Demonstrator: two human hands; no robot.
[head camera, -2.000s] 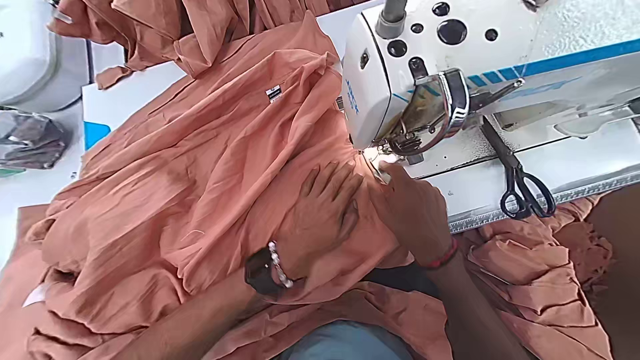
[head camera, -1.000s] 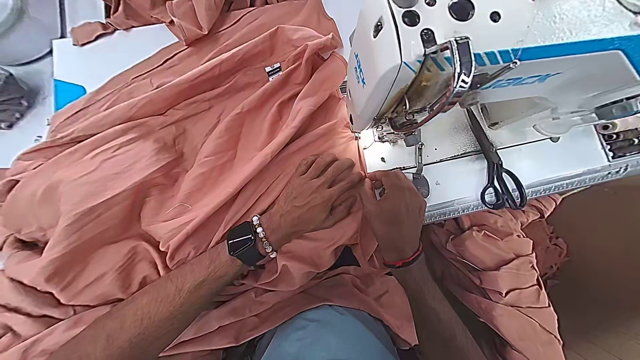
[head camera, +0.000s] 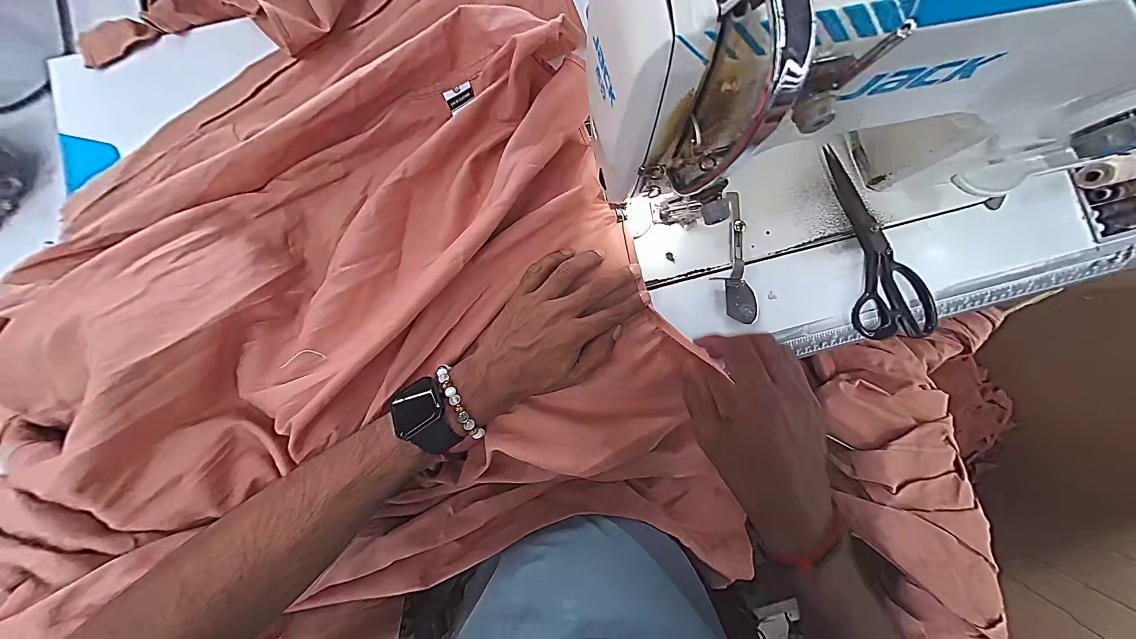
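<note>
A salmon-coloured garment with a small sewn-in label spreads over the table and my lap. Its right edge runs under the needle area of a white Jack sewing machine, where a light shines. My left hand lies palm down on the cloth just below the needle, fingers slightly spread, a watch and a beaded bracelet at the wrist. Lower right, my right hand has its fingertips bent at the garment's edge and pinches the cloth there; its thumb is mostly hidden.
Black-handled scissors lie on the machine bed, right of a small metal guide. A measuring tape runs along the bed's front edge. More gathered salmon cloth hangs below it. Thread spools sit at the far right.
My right hand has moved away from the needle area, down along the garment's edge. My left hand still rests flat on the cloth. The view has shifted closer to the machine.
</note>
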